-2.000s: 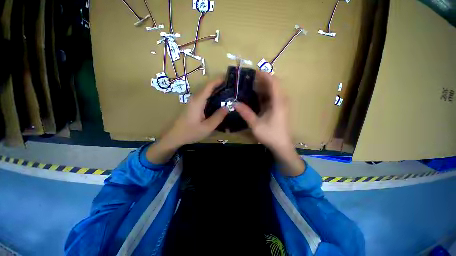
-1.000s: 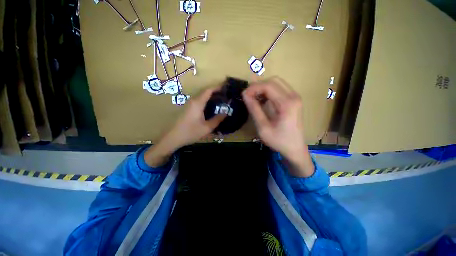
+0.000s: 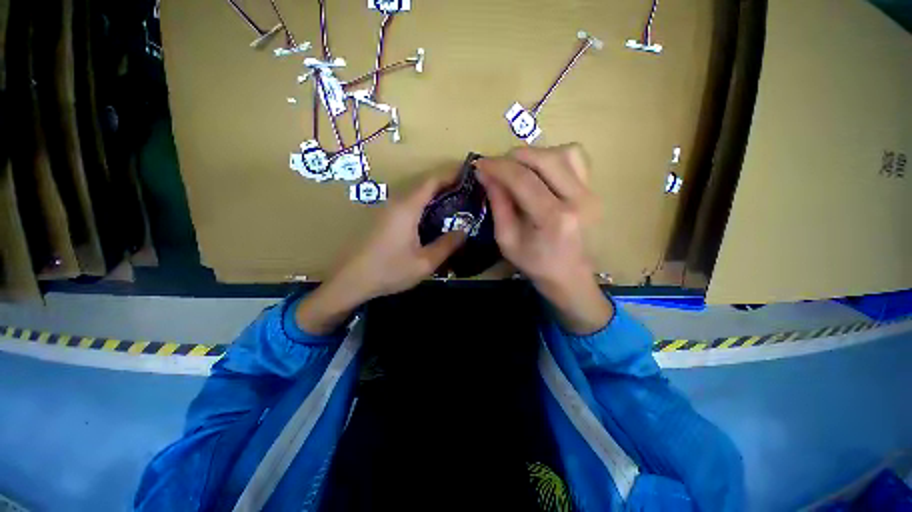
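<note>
A round black housing [image 3: 478,257] is held near the cardboard's front edge, its neck pointing away from me. A white LED board [image 3: 459,224] lies at its centre. My left hand [image 3: 395,240] grips the housing from the left, thumb beside the board. My right hand [image 3: 545,215] has its fingertips pinched at the neck's right side; they hide the far wire end, and I cannot tell what they pinch. A loose LED board with leads [image 3: 522,122] lies beyond my right hand.
Several tangled LED boards with leads [image 3: 314,158] lie on the cardboard sheet [image 3: 240,215] at the left. Small white pieces [image 3: 673,183] lie near its right edge. Stacked cardboard layers [image 3: 60,150] stand at far left; another cardboard sheet [image 3: 810,180] lies at right.
The white end strip, visible beyond the neck two seconds ago, is now hidden. My right hand has moved from the central board to the neck. My left hand still holds the housing.
</note>
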